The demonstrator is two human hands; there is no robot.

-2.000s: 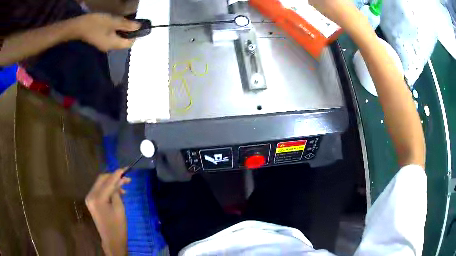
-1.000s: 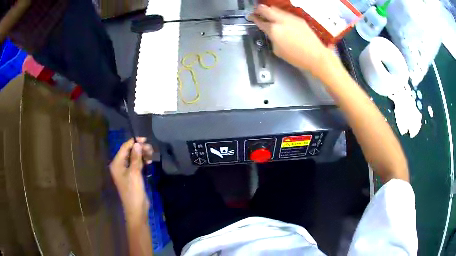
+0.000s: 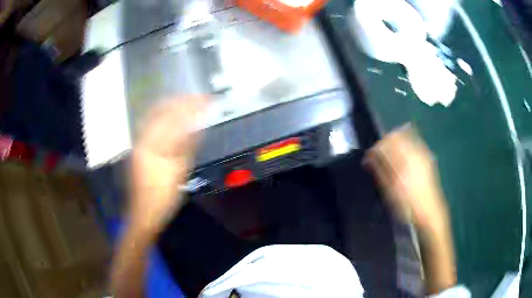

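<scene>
The view is blurred. My left hand is over the front left part of the machine's grey plate; whether it holds anything cannot be told. My right hand is off the machine's right front corner, over the green bench edge, too blurred to show its grip. A thin black rod lies across the far part of the plate, its dark handle at the left. The slotted silver bracket is smeared, and the rod's round head cannot be made out.
The control panel with a red button is in front. An orange-red box is at the far edge. A white roll and crumpled strip lie on the green bench. Brown cartons are at left.
The view has shifted, so the machine sits further left and tilted. My right hand has left the far fixture and come back to the right. My left hand has moved up over the plate.
</scene>
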